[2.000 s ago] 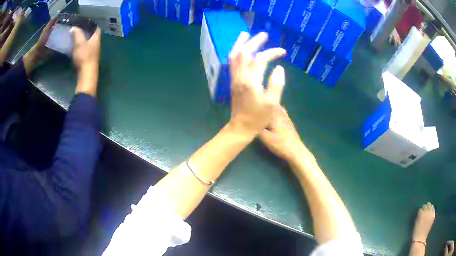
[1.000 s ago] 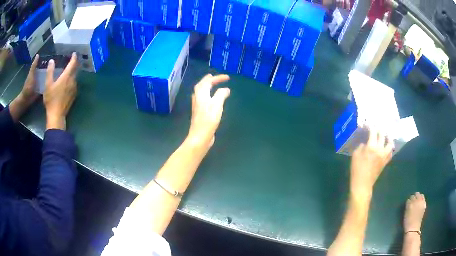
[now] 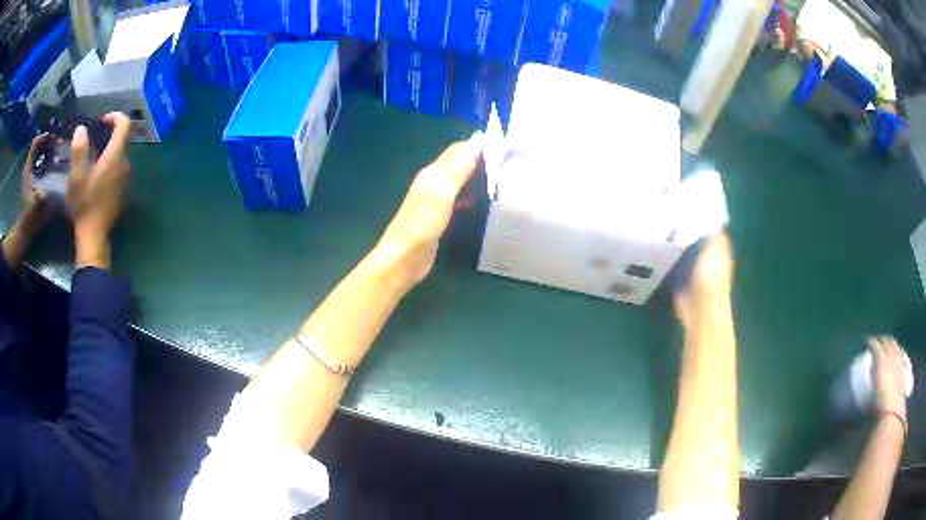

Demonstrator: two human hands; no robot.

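An open retail carton (image 3: 579, 249) stands on the green table in front of me, its white printed side facing me. Its large white lid (image 3: 594, 122) stands up at the back, and white side flaps stand at both ends. My left hand (image 3: 432, 208) is at the left end, fingertips against the left flap. My right hand (image 3: 706, 279) is at the right end, its fingers blurred and partly hidden by the right flap. The carton is between both hands. The inside of the carton is too bright to make out.
A closed blue carton (image 3: 279, 132) stands to the left. Stacked blue cartons (image 3: 416, 71) line the back, near an upright pale divider (image 3: 726, 66). A left neighbour's hands (image 3: 91, 183) hold a dark unit beside an open carton (image 3: 147, 91). Another person's hand (image 3: 888, 376) holds something white at right.
The open carton has come from the right to the middle, turned with its printed side towards me. My left hand now meets its left end. The hand at far right now holds a white thing.
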